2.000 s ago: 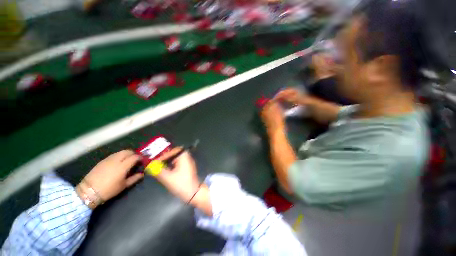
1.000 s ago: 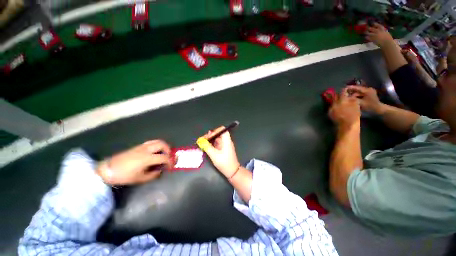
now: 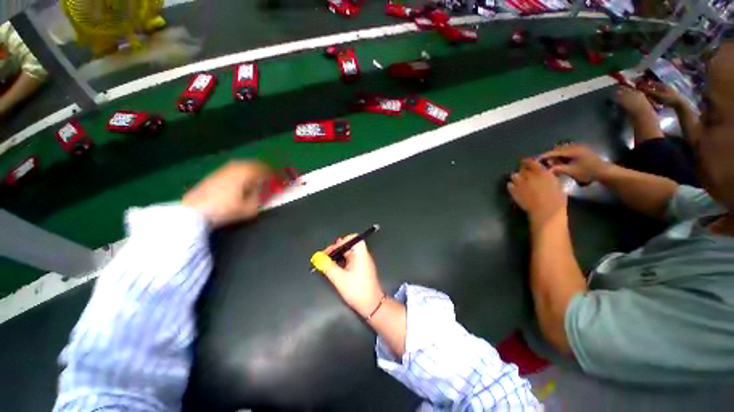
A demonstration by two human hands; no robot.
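Note:
My left hand [image 3: 231, 191] is blurred and reaches over the white rail at the near edge of the green belt. A blurred red unit [image 3: 278, 185] is at its fingertips, over the rail. My right hand [image 3: 354, 273] is above the dark bench and holds a pen-like tool [image 3: 354, 245] with a black shaft and a yellow section by the fingertips. A thin tip shows beyond the yellow. The tool touches no unit.
Red units with white panels [image 3: 322, 131] lie spread along the green belt [image 3: 201, 145]. A grey post [image 3: 48, 245] stands at the left. A neighbour in a grey-green shirt [image 3: 652, 294] works at the right. A red piece [image 3: 523, 354] lies at lower right. A yellow round object [image 3: 113, 24] is at upper left.
My left hand has moved forward from the bench to the rail, and the red unit has moved with it, away from my right hand. My right hand still holds the tool. The view has shifted.

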